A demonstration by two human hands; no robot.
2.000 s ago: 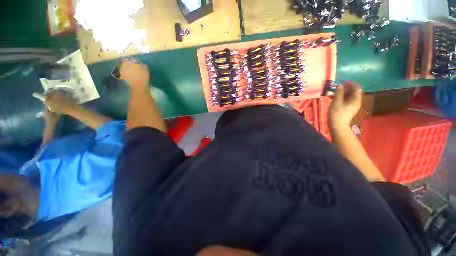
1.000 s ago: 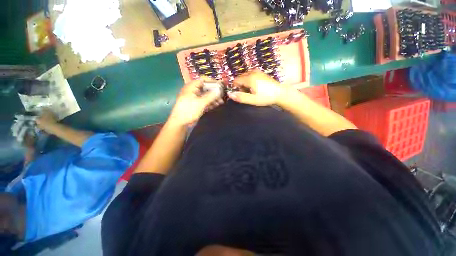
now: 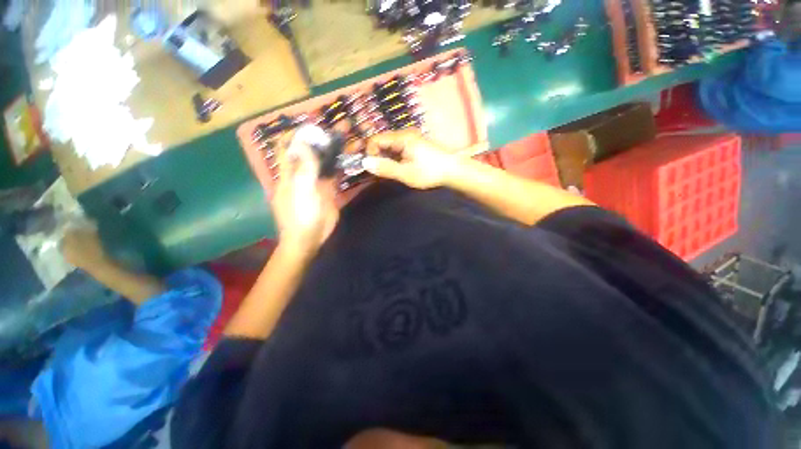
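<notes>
My left hand (image 3: 303, 193) and my right hand (image 3: 411, 161) are close together over the near edge of the salmon-red parts tray (image 3: 457, 103). A small black-and-chrome part (image 3: 349, 163) is between them, gripped by the fingers of both hands. A white piece (image 3: 311, 137), perhaps a wipe, shows at my left hand's fingertips, blurred. The tray holds rows of dark-and-silver parts (image 3: 393, 103); my hands hide some of them.
A white heap (image 3: 92, 101) and a dark box (image 3: 206, 53) lie on the tan board, a single part (image 3: 205, 107) beside the box. A loose parts pile (image 3: 422, 19) is behind the tray. Another parts tray (image 3: 641, 39), red crates (image 3: 667, 188) and people in blue (image 3: 132, 351) flank me.
My hands came together from opposite sides and now hold a part between them. Since one second ago my left hand has tilted upright. The view has turned, and the bench appears shifted left.
</notes>
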